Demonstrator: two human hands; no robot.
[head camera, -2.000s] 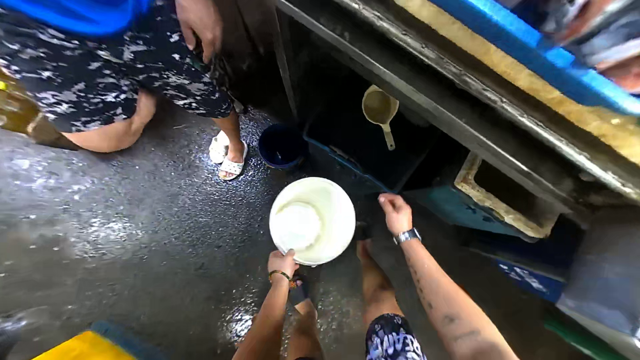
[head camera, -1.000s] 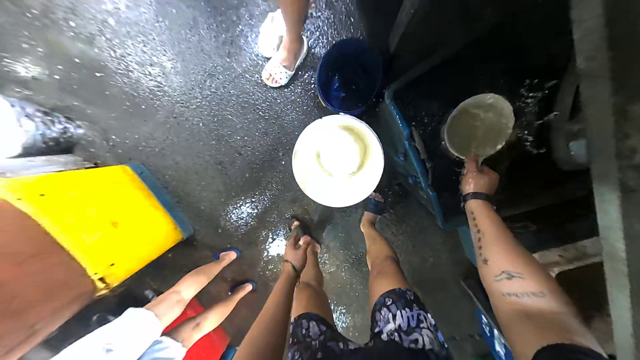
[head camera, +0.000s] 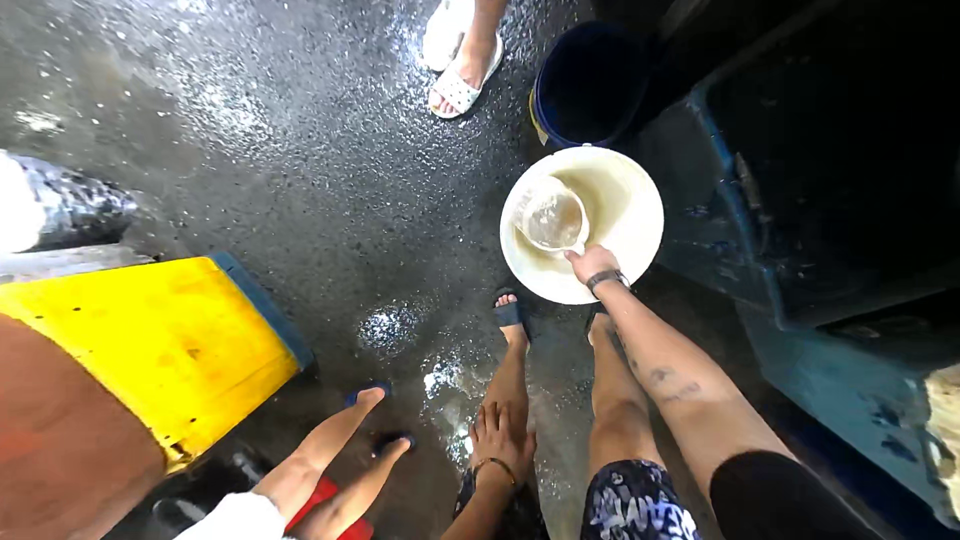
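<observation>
My right hand (head camera: 594, 264) grips the handle of a pale plastic dipper (head camera: 553, 217). The dipper is inside a round white plastic bucket (head camera: 637, 225), over its left part, and cloudy water shows in its bowl. The bucket stands on the wet floor in front of my feet. My left hand (head camera: 501, 442) rests with spread fingers on or just over my left leg and holds nothing. A bracelet is on that wrist.
A dark blue bucket (head camera: 551, 112) stands just beyond the white one. A large dark tub with a blue rim (head camera: 731, 176) is at the right. A yellow container (head camera: 157, 337) lies at the left. Two other people's feet are near: white sandals (head camera: 459, 88), dark sandals (head camera: 394, 442).
My right hand has brought the dipper from over the dark tub at the right into the white bucket. Two seconds ago my left hand was at the bucket's rim; now it is at my leg.
</observation>
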